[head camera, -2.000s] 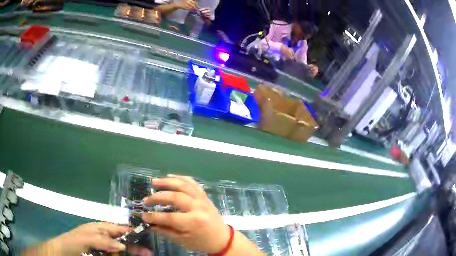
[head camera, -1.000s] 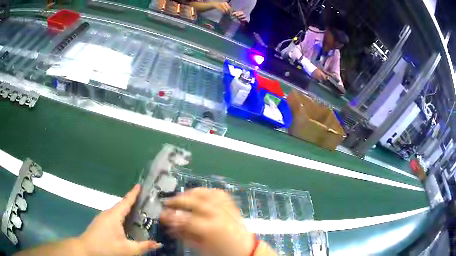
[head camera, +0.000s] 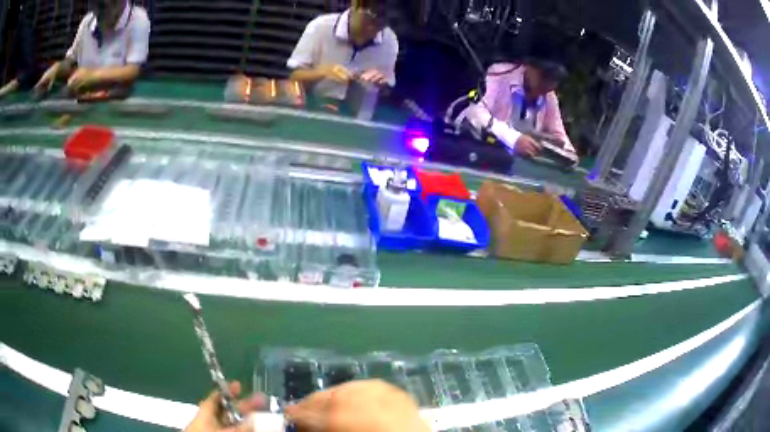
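Observation:
My left hand (head camera: 218, 412) is at the bottom edge, partly cut off, and holds a metal carrier strip (head camera: 208, 348) seen edge-on, its far end pointing up and left. My right hand (head camera: 363, 408) is blurred beside it, over the near left part of the blister tray; whether it holds a component cannot be told. The clear blister tray (head camera: 485, 376) lies on the green belt, with dark filled pockets at its left and glassy ones to the right. Another carrier strip (head camera: 82, 402) lies at the lower left, cut off by the edge.
Across the belt are far-side trays (head camera: 291, 221) with a white sheet (head camera: 152, 211), a red bin (head camera: 89, 143), blue bins (head camera: 460, 228) and a cardboard box (head camera: 532, 224). More metal strips (head camera: 63, 281) lie at left. Several people sit beyond.
The view has tilted up, showing more people beyond. The strip, first low between my hands and then raised with its face showing, is now edge-on. My right hand has shifted lower in the picture.

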